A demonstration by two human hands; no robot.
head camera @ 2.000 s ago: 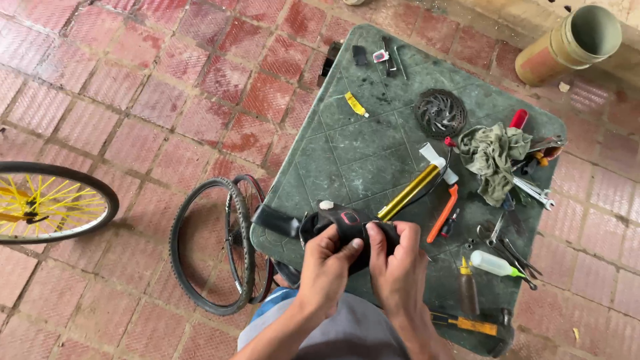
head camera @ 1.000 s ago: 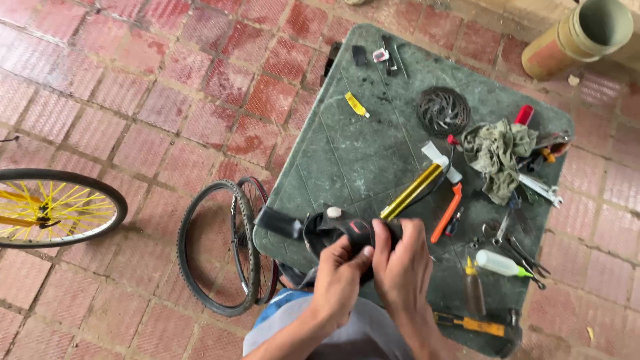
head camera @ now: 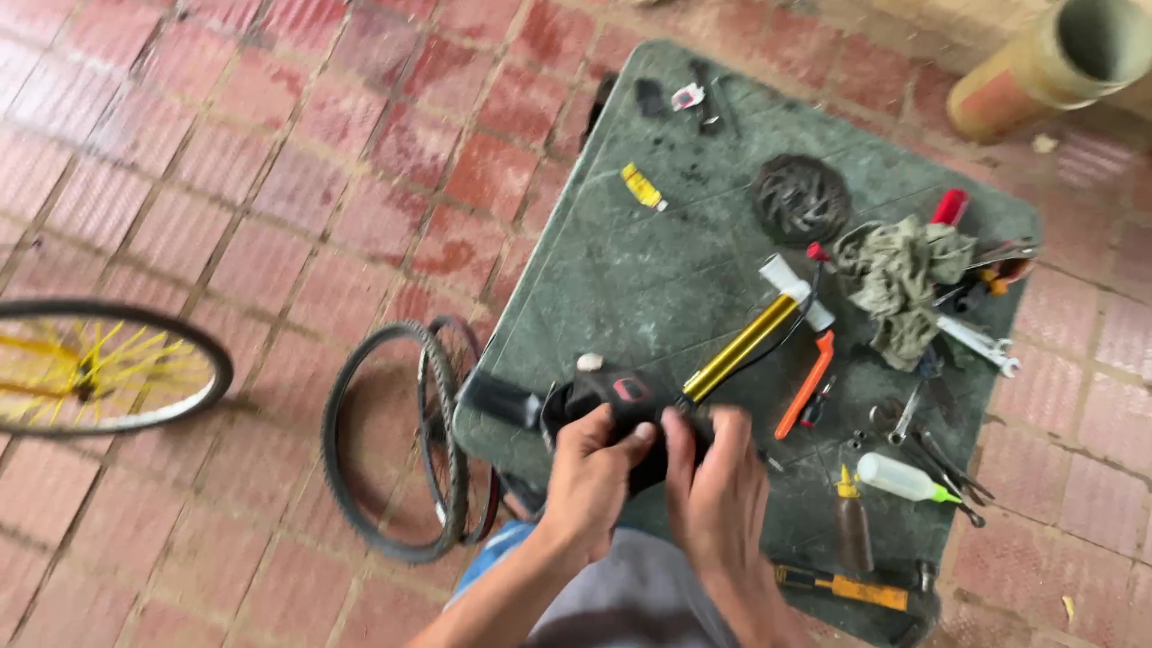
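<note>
A black fabric item with a small red mark [head camera: 627,389] lies bunched at the near edge of the green table [head camera: 576,297]. My left hand [head camera: 587,477] grips it from the left, thumb on top. Close beside it, my right hand [head camera: 717,481] pinches the black material with bent fingers; the part between the hands is blurred. A flat black strip [head camera: 500,399] reaches over the table's left corner. Just beyond my right hand lies a hand pump with a gold barrel [head camera: 740,349] and a white handle. A small white lump [head camera: 589,362] rests behind the black item.
Right of the pump lie an orange tire lever [head camera: 805,385], a rag [head camera: 900,279], wrenches [head camera: 976,344], a bottle [head camera: 895,477] and a hammer [head camera: 855,587]. Farther back are a sprocket cluster [head camera: 801,198] and a yellow tube [head camera: 643,186]. Bicycle wheels [head camera: 335,441] stand left of the table.
Both hands stay on the black item at the table's near edge, with the fingers shifting over it. The red mark shows more fully than one second ago.
</note>
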